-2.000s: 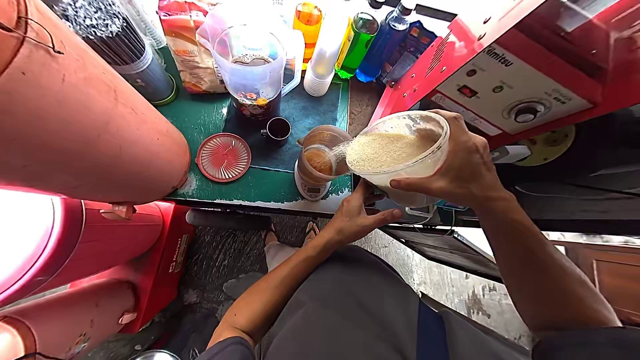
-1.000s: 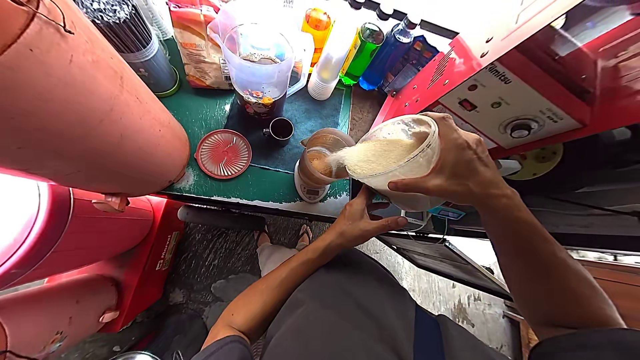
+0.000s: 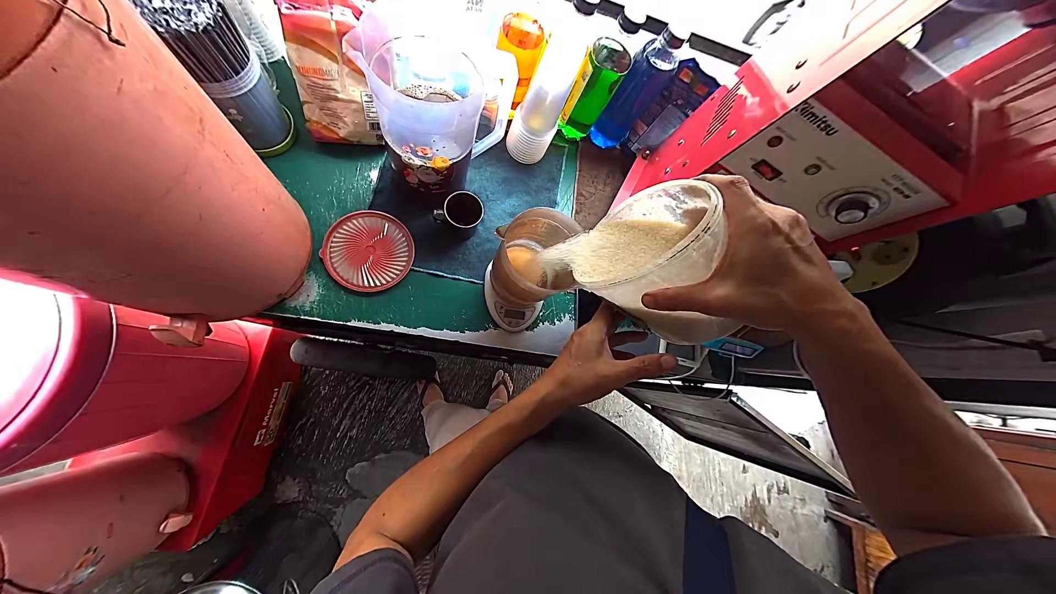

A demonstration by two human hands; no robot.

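Observation:
My right hand (image 3: 759, 256) grips a clear plastic tub (image 3: 701, 318), tilted to the left, and pale granules like sugar (image 3: 631, 247) stream from its mouth. They fall into a translucent brownish pitcher (image 3: 536, 227) standing on a small white digital scale (image 3: 513, 316). Below the tub is my left hand (image 3: 598, 359), fingers apart; whether its fingertips touch the tub's underside cannot be told. A dark small cup (image 3: 462, 210) and a round red lid (image 3: 368, 251) lie to the left of the pitcher. Behind them stands a large clear jug (image 3: 425, 107) with dark liquid in it.
Bottles of orange (image 3: 521, 49), green (image 3: 596, 87) and blue liquid (image 3: 648, 87) line the back beside stacked plastic cups (image 3: 532, 136). A straw holder (image 3: 239, 95) and a printed bag (image 3: 330, 74) stand back left. A red machine (image 3: 874, 165) bounds the right, a large pink container (image 3: 157, 165) the left.
Granules keep pouring from the tub; the level in the tub looks lower than two seconds ago. Both hands have stayed in nearly the same place.

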